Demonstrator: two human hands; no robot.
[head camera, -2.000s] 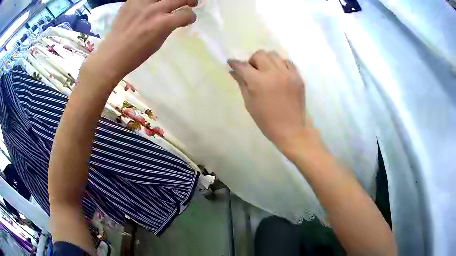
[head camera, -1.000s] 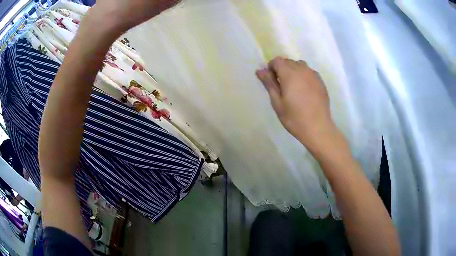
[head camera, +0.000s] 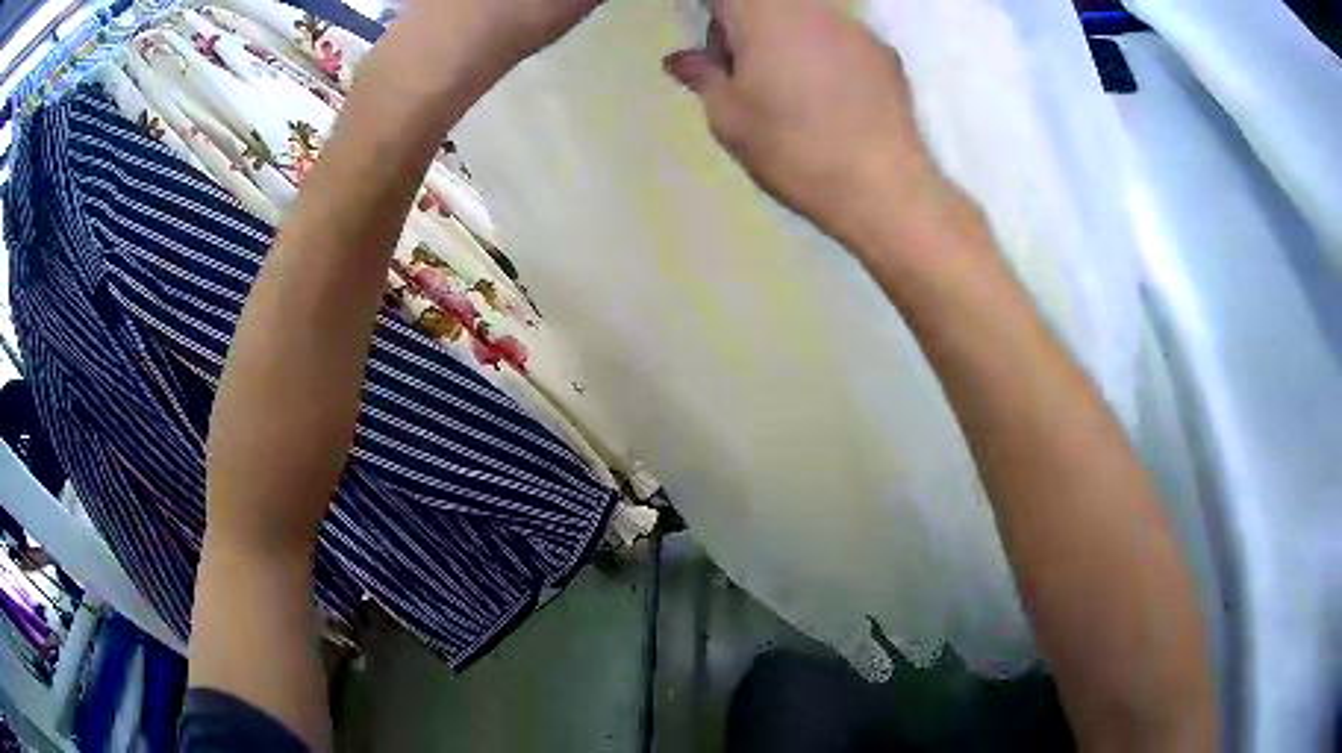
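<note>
A long sheer white-cream garment with a yellowish tint hangs in front of me. Its scalloped lower edge shows near the bottom centre. My left hand is at the top edge of the picture, mostly cut off, so its fingers are hidden. My right hand is at the top centre against the cloth, with thumb and fingers bent close together around a small fold of the garment.
Navy striped garments and cream floral garments hang at the left, beside the white one. A bluish-white covered pressing table runs down the right. A dark object lies at the upper right. The floor is grey-green.
My right hand has moved up and left to the top of the garment. My left forearm has shifted right. The hanging garments sit slightly further right in view.
</note>
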